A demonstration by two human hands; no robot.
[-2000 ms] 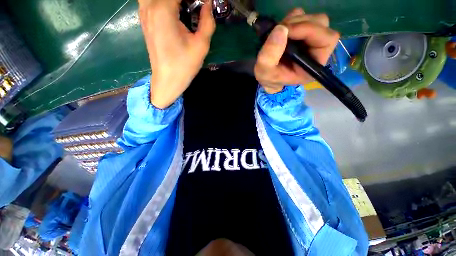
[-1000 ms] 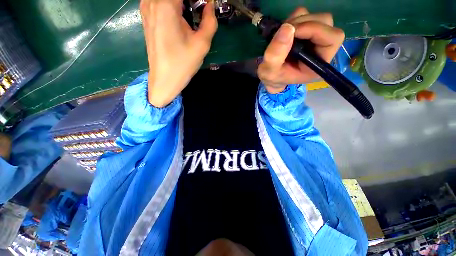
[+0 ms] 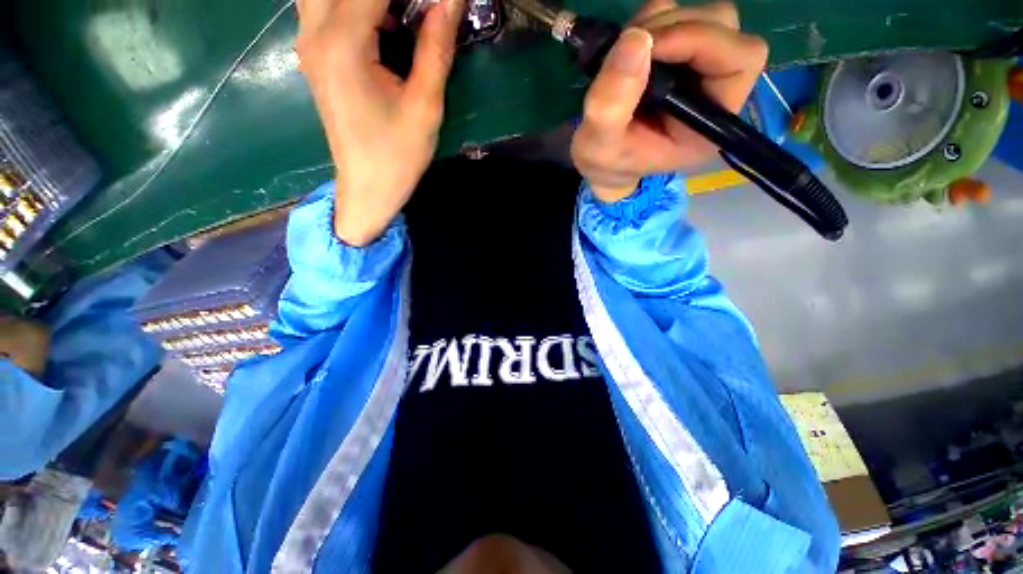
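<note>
My left hand (image 3: 376, 107) is at the top edge, its fingertips partly cut off. Its thumb and fingers close round a small silvery electronic module (image 3: 420, 11), mostly hidden by them. A dark fixture with a shiny part (image 3: 480, 20) sits just right of my thumb. My right hand (image 3: 667, 95) grips the black handle of a soldering iron (image 3: 735, 140). The iron's metal shaft points up and left to the fixture; its tip is unclear at the picture's edge. A thin solder wire (image 3: 208, 107) trails across the green bench mat (image 3: 269, 146), left of my left hand.
Clear trays (image 3: 45, 179) with rows of modules are at the far left. More stacked trays (image 3: 213, 297) stand below the bench edge, beside my left sleeve. A small green fan (image 3: 892, 112) is at the right bench edge. A person's blue sleeve (image 3: 90, 359) shows at left.
My left hand has shifted slightly left. The iron still points at the fixture, its handle's rear end slightly higher and further right. The surroundings have shifted a little with the camera.
</note>
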